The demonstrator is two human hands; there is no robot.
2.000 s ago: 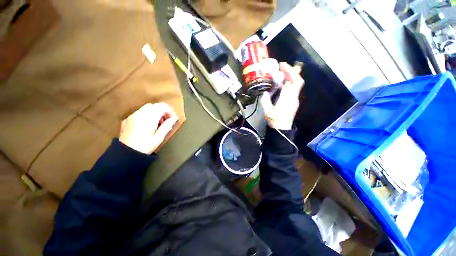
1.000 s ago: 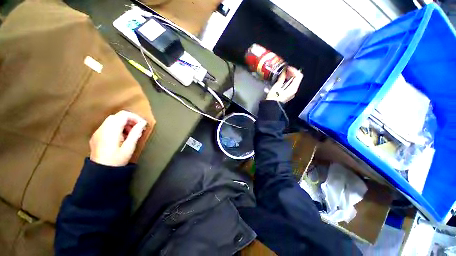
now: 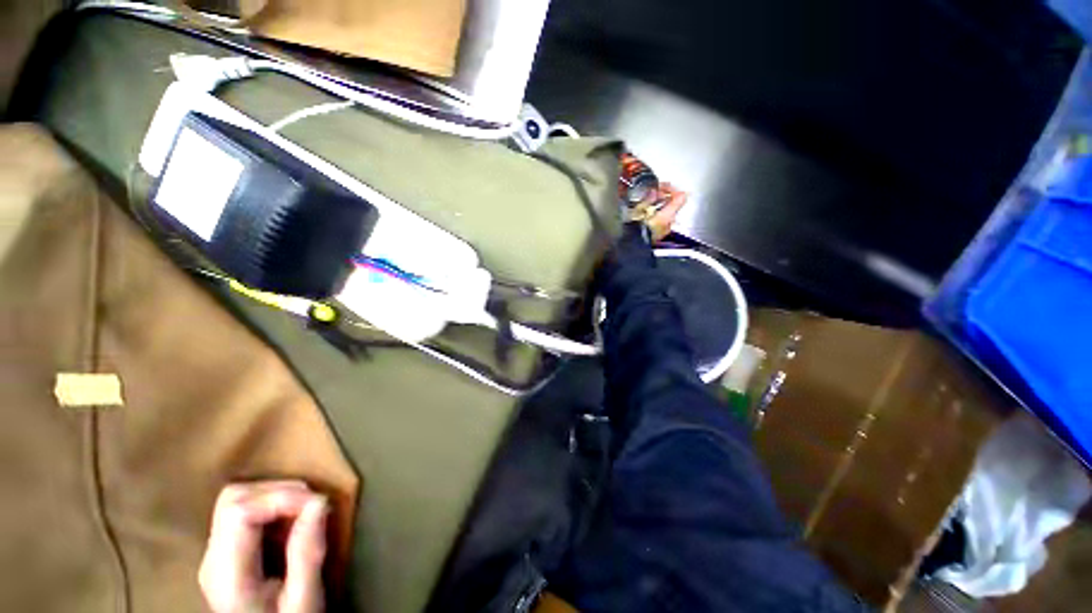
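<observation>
The tan-brown bag lies on the green-topped table at the left, with a pale tab on its seam. My left hand rests at the bag's right edge, fingers curled, cut off by the lower picture edge. Whether it pinches fabric cannot be told. My right hand is small, at the far end of the outstretched arm. It is closed around the red drink can, low beside the table's end. The green table cover hides part of the can.
A white power strip with a black adapter lies on the green table cover. A yellow pen-like tool and white cords lie beside it. A round white-rimmed container, cardboard box and blue crate are at right.
The view has moved closer to the power strip. My right hand has lowered the can beside the table's end, where the cover partly hides it. My left hand remains at the bag's edge.
</observation>
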